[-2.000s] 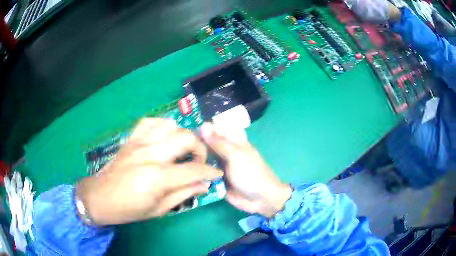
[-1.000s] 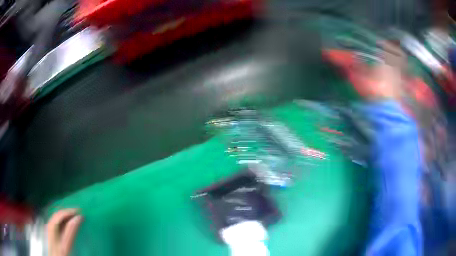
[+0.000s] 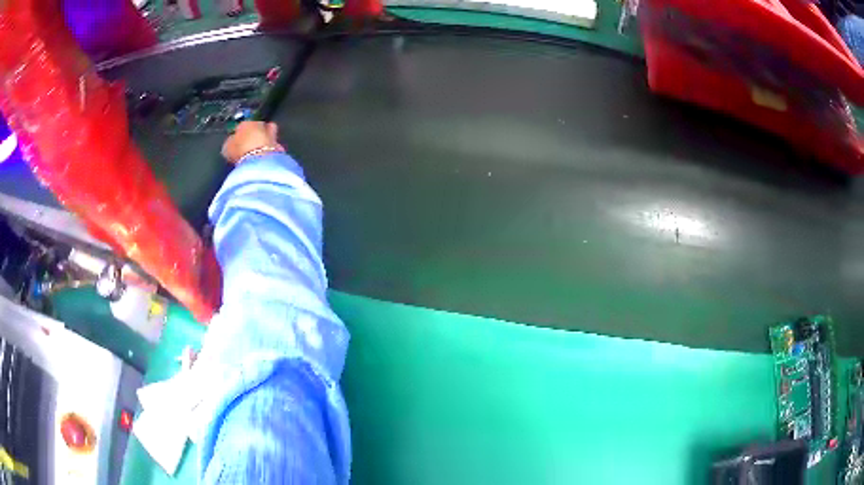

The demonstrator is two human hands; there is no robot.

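A green circuit board lies at the upper left on the dark belt surface, with a small red part at its far right corner. My left hand reaches out to the board's near edge, its arm stretched across the left side. The hand is small in view and its fingertips are hard to make out. I cannot tell whether it grips the board or only touches it. My right hand is not in view.
Red material hangs left of my arm. Red bins stand at the upper right. A white machine casing with a red button is at lower left. The green mat holds another board and the black box at right.
The view has swung left. The board that was under my hands on the mat was gone from there one second ago. My left arm now reaches to a board on the belt. My right hand has left view.
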